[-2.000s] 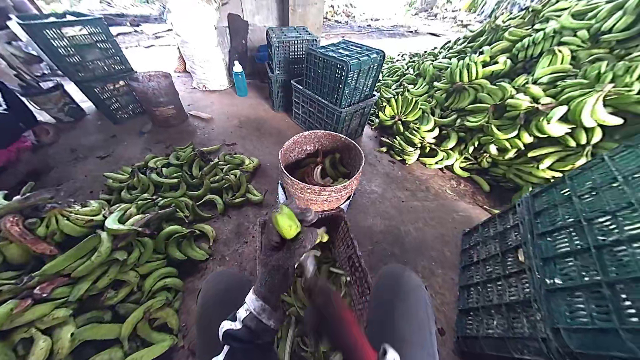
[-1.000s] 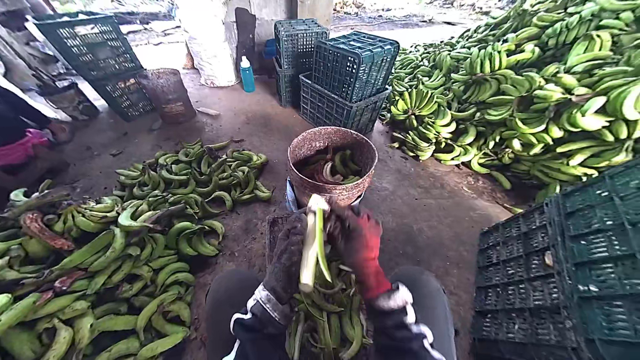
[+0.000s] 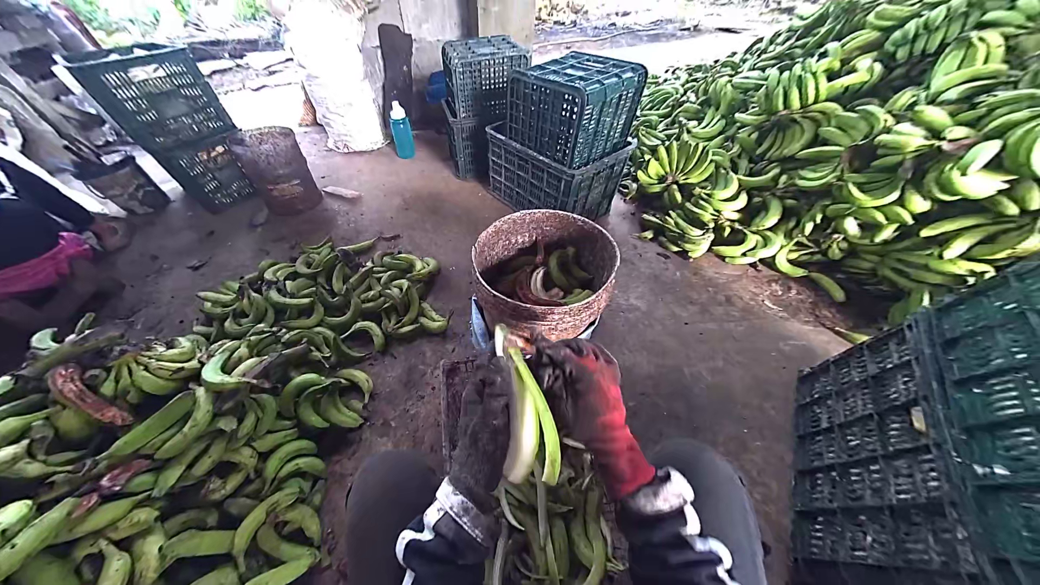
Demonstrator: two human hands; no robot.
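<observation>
My left hand [image 3: 481,431], in a dark dirty glove, grips a partly peeled green plantain [image 3: 524,422] held upright between my knees. At its top end, my right hand [image 3: 583,398], in a red and dark glove, has its fingers closed on a strip of green peel [image 3: 546,418] that hangs off the pale flesh. Whether a tool is in the right hand, I cannot tell. Just beyond my hands stands a rusty round bucket [image 3: 532,325] with plantains or peels inside. Below them, green peels [image 3: 569,528] fill a crate between my legs.
Loose green plantains [image 3: 268,463] cover the floor at left. A large heap of plantain bunches [image 3: 837,162] rises at right, near dark plastic crates [image 3: 877,455]. More crates [image 3: 561,179], a blue bottle [image 3: 401,134] and a rusty drum [image 3: 280,175] stand behind. A person [image 3: 41,219] sits at far left.
Two seconds ago the plantain showed green skin in my left hand; now pale flesh shows. My right hand has come up from lower down to the plantain's top end.
</observation>
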